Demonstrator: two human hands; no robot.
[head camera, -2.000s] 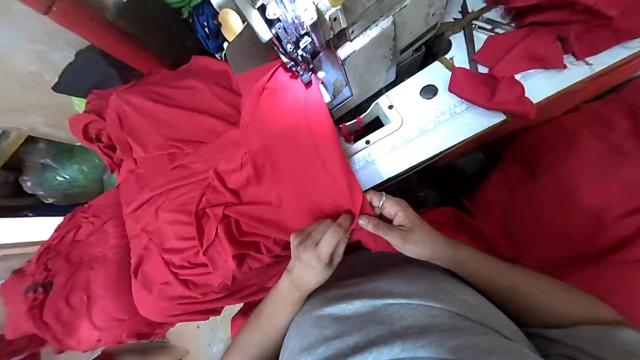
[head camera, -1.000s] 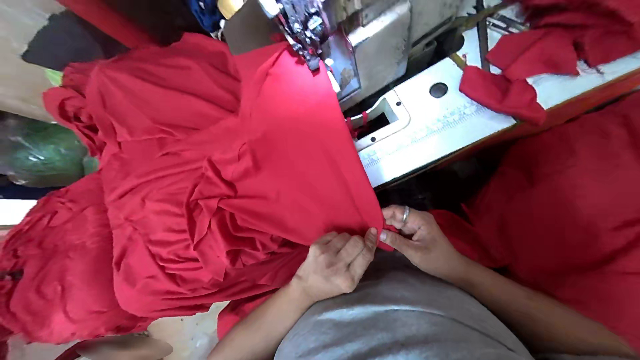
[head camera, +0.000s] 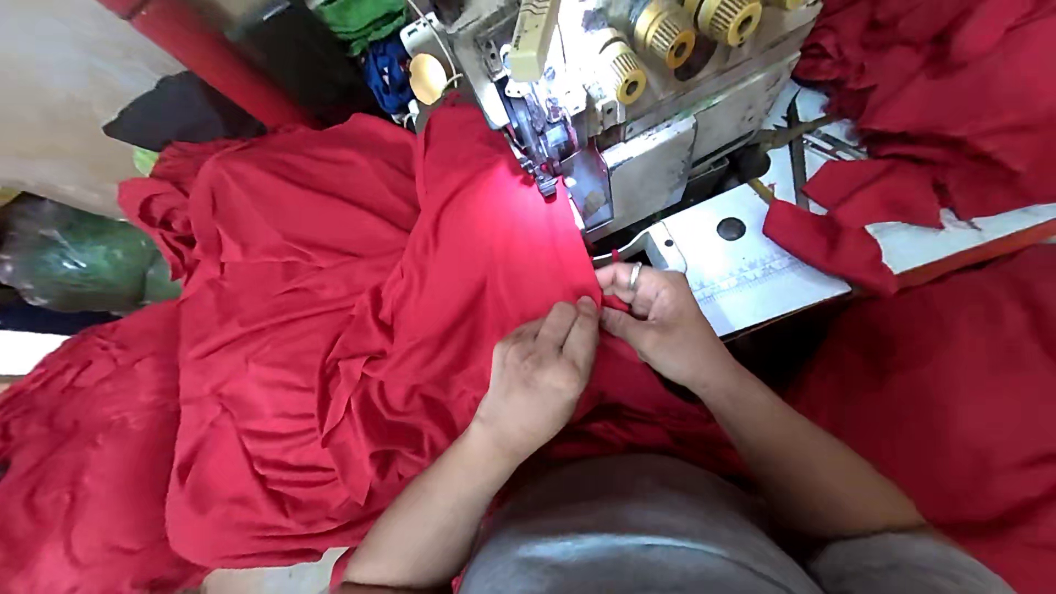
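Observation:
Red knit fabric (head camera: 511, 256) lies spread from under the presser foot (head camera: 544, 183) of an overlock sewing machine (head camera: 652, 157), lit by a bright lamp. Its right edge runs from the foot down to my hands. My left hand (head camera: 540, 363) pinches the fabric near this edge with its fingertips. Close beside it on the right, my right hand (head camera: 656, 322), with a ring on one finger, grips the same edge between thumb and fingers. Both hands are just below the machine. The fabric's far end behind the foot is partly hidden.
Red fabric pieces (head camera: 858, 198) and scissors (head camera: 796, 153) lie on the white machine table (head camera: 742, 272) at right. More red fabric (head camera: 949, 396) hangs below the table edge. A plastic-wrapped green bundle (head camera: 74, 256) is at far left, and a red pole (head camera: 206, 58) stands at upper left.
Both hands, still holding the fabric edge, have moved up closer to the presser foot. The length of edge between foot and hands is shorter. The view has shifted.

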